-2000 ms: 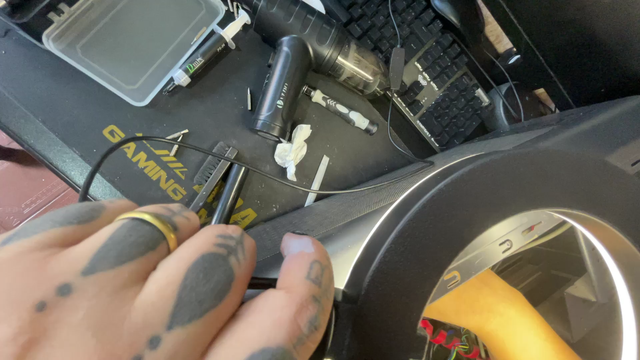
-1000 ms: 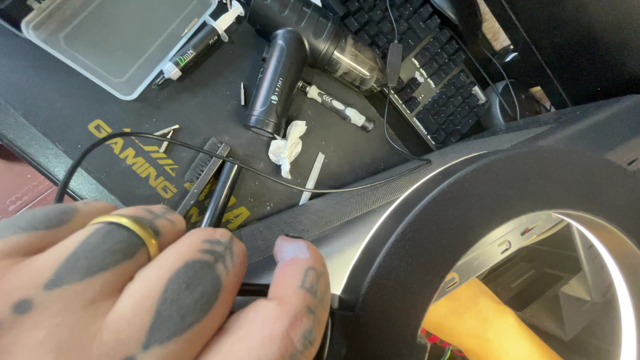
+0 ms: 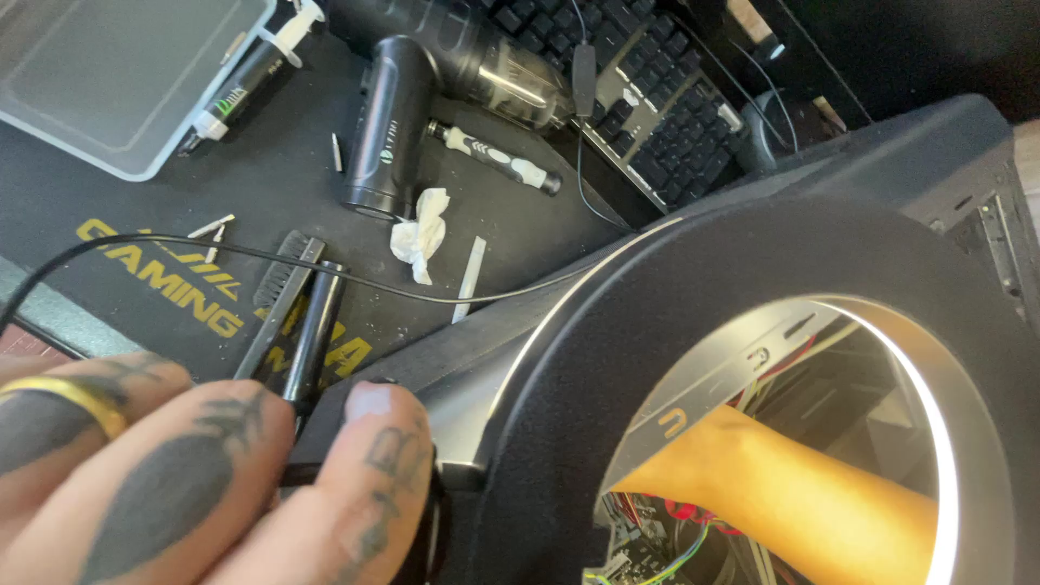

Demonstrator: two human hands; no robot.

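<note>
My left hand (image 3: 244, 471), tattooed and with a gold ring, is at the lower left. Its thumb and fingers grip a black bracket at the rim of a round magnifying lamp (image 3: 536, 398), whose light ring is lit. Through the lens I see an open computer case (image 3: 699, 390), with colored wires (image 3: 678, 552) and part of a circuit board. Bare skin of my right arm or hand (image 3: 780, 479) crosses the lens over them, lit orange. Its fingers cannot be made out, so what they touch is hidden.
Beyond my left hand, a black mat (image 3: 162, 187) holds a brush (image 3: 280, 301), a black rod (image 3: 317, 325), small bits (image 3: 213, 231), crumpled tissue (image 3: 421, 236), a screwdriver handle (image 3: 496, 158), a handheld vacuum (image 3: 390, 122), a syringe (image 3: 252, 81) and a plastic tray (image 3: 150, 166). A cable (image 3: 390, 288) crosses it; a keyboard (image 3: 674, 106) lies behind.
Inside the lens, the bare skin of my right arm or hand has shifted upward since a second ago, and more wires show below it. My left hand keeps its hold on the lamp.
</note>
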